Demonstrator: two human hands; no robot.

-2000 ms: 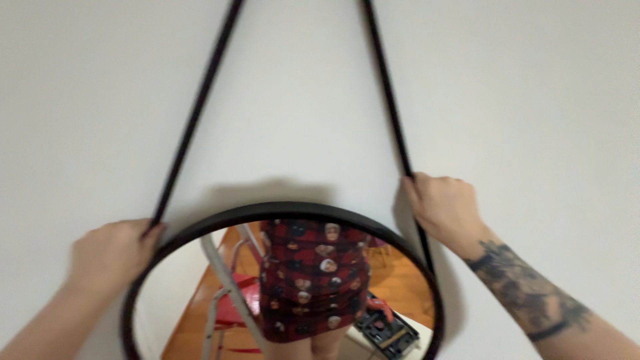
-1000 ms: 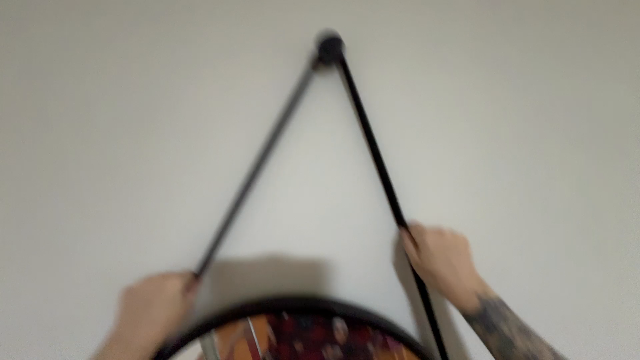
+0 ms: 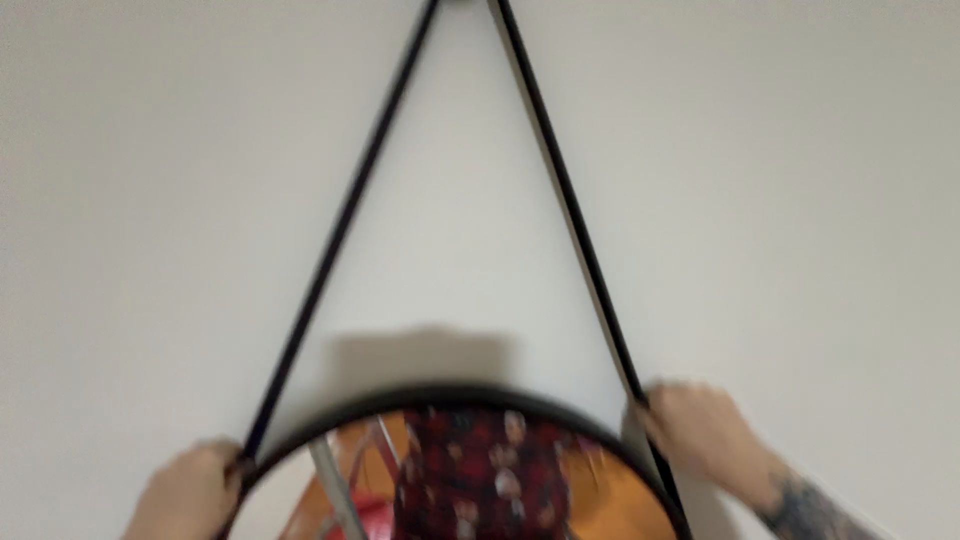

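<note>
A round mirror (image 3: 480, 480) with a black frame hangs against a pale wall, only its upper part in view. Two arms of a black strap (image 3: 562, 180) rise from its sides and come close together at the top edge of the view, where the hanging point is almost wholly cut off. My left hand (image 3: 187, 491) is closed on the left arm of the strap, beside the frame. Higher up, on the right, my right hand (image 3: 697, 431) grips the other strap arm just outside the frame. Both hands are somewhat blurred.
The pale wall (image 3: 465, 225) fills the background, with a soft shadow above the mirror. Reflected in the glass are a person's dark red patterned garment, an orange-brown floor, a pale metal frame and something red.
The view tipped up and then partly down again. One second ago a dark round knob showed where the strap arms meet; now it is nearly out of view. Both hands keep their hold on the strap.
</note>
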